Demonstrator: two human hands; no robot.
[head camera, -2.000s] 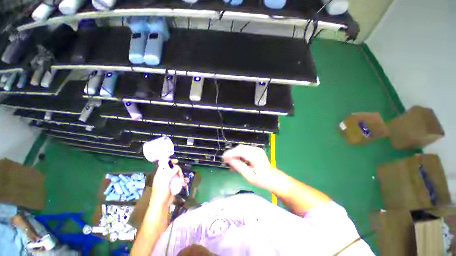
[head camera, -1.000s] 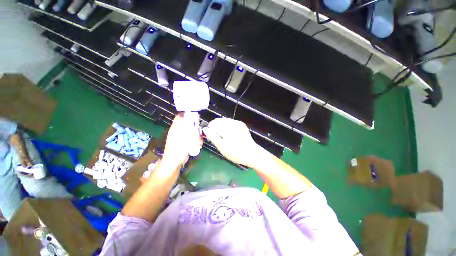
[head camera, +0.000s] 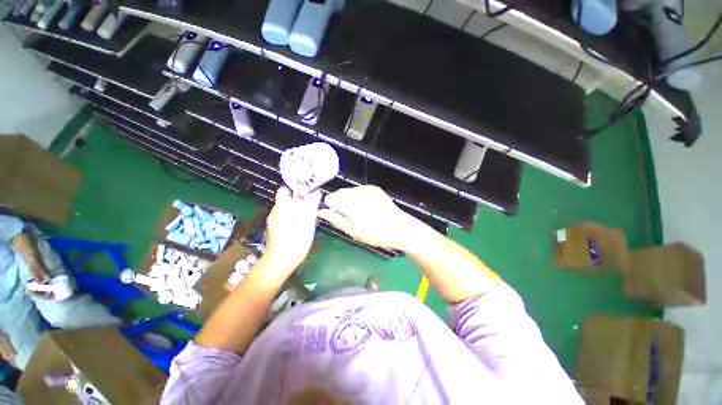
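A white handheld fan (head camera: 309, 167) is held upright in front of the rack, its round head above my left fist. My left hand (head camera: 289, 229) is closed around its handle. My right hand (head camera: 362, 213) is at the right side of the handle, just below the head, with thumb and fingers pinched together. The fingertips are small and overexposed, so I cannot tell if they hold a cable plug. The black-shelved rack (head camera: 475, 75) stands ahead, with light blue fans (head camera: 310, 30) and pale fans (head camera: 362, 119) lying on its shelves.
Below left are a carton of light blue fans (head camera: 199, 228) and a carton of white fans (head camera: 176, 273). A blue stool (head camera: 99, 265) and a seated person (head camera: 36, 273) are at the left. Brown cartons (head camera: 663, 274) stand by the right wall. The rack's shelf edges reach close to my hands.
Since two seconds ago, my right hand has come over to the fan in my left hand. Since one second ago, the fan head has turned to show its spoked side. The view has also rotated.
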